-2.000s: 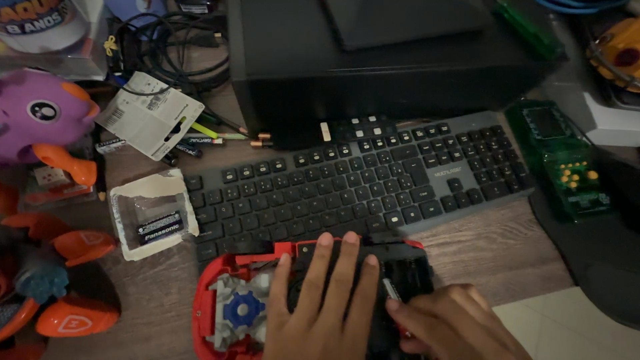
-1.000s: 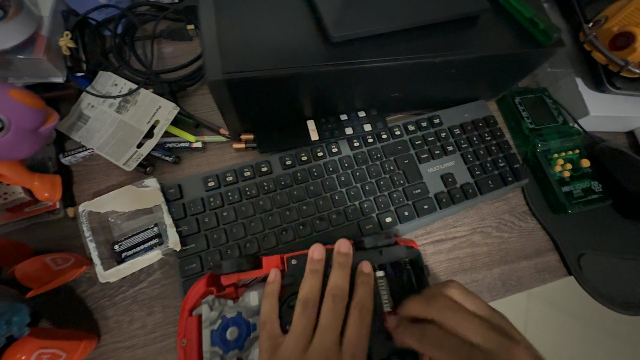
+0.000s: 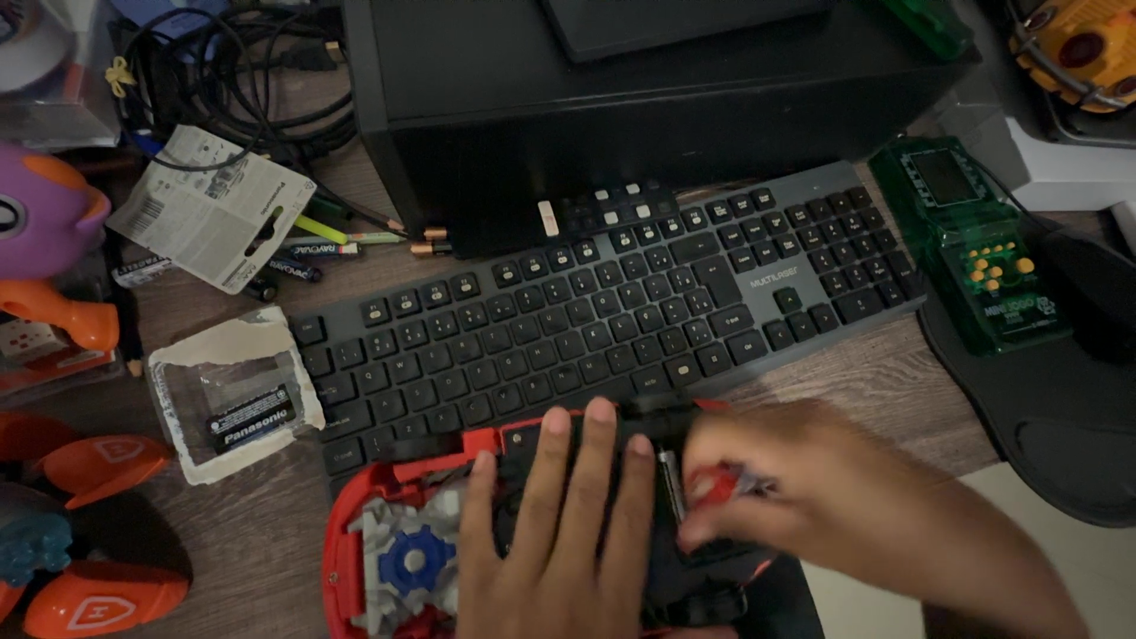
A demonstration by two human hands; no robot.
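Observation:
A red and black toy vehicle [image 3: 342, 550] lies in front of the keyboard, its grey part with a blue gear-shaped piece facing up. My left hand [image 3: 559, 532] rests flat on its black middle, fingers spread. Just right of those fingers, a slim battery-like cylinder [image 3: 671, 484] sits in a dark recess. My right hand [image 3: 781, 479], blurred, pinches a small red thing with a dark, shiny end [image 3: 721, 486] over that recess; its kind cannot be told. Part of the recess is hidden by my right fingers.
A black keyboard [image 3: 532, 346] lies behind the toy. Left are an opened Panasonic battery pack [image 3: 240, 395], loose batteries [image 3: 293, 269], a torn card [image 3: 213, 209] and orange toy parts [image 3: 106, 599]. A black case [image 3: 532, 106] stands behind; a green handheld game [image 3: 985, 257] is at right.
My right hand has moved up along the right part of the toy, and more of the red thing between its fingers shows. My left hand stays on the toy.

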